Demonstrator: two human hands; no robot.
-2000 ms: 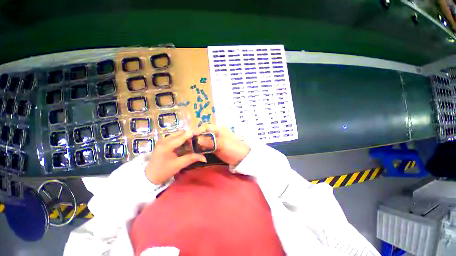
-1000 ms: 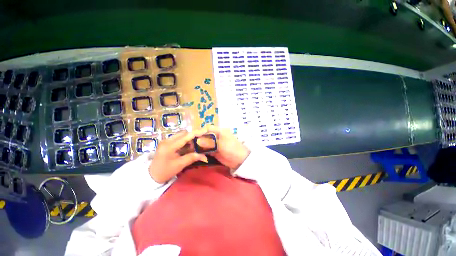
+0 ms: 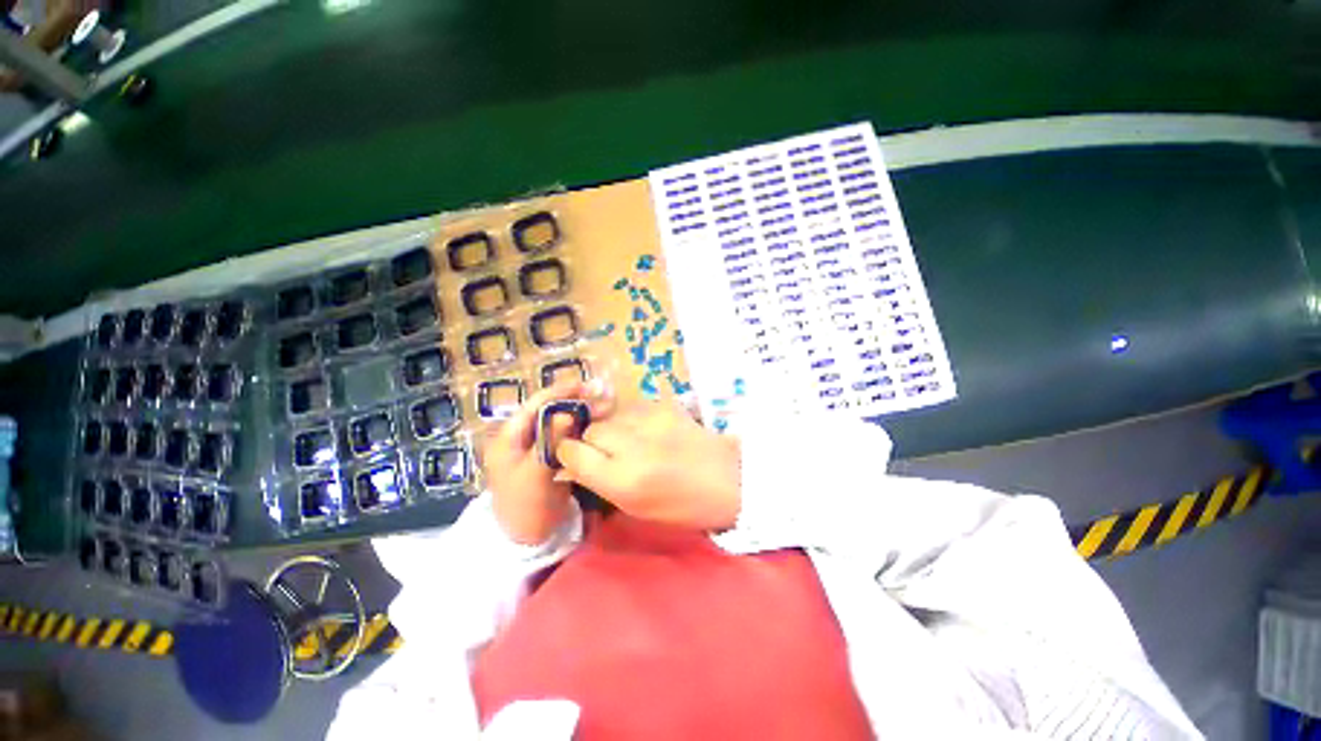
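A dark rounded-square housing [image 3: 562, 430] is held up in front of my chest between both hands. My left hand [image 3: 527, 478] grips it from the left side. My right hand [image 3: 659, 460] is on its right side, with fingers at its lower right edge. Clear blister trays [image 3: 362, 382] with more housings in square pockets lie to the left. Blue bits [image 3: 648, 336] lie scattered on the cardboard sheet [image 3: 601, 239]. A white sheet [image 3: 706, 275] with columns of short dark strips lies to the right.
A green bench [image 3: 1072, 275] runs across the view with a pale rail behind it. Another tray of housings [image 3: 160, 413] lies at the far left. A blue stool [image 3: 232, 659] and a metal wheel stand below, near yellow-black floor tape [image 3: 1173, 518]. Grey bins stand at the lower right.
The view has turned, so the bench tilts and more of the left trays shows. My hands have changed their hold on the housing, my right fingers now reaching across its lower edge.
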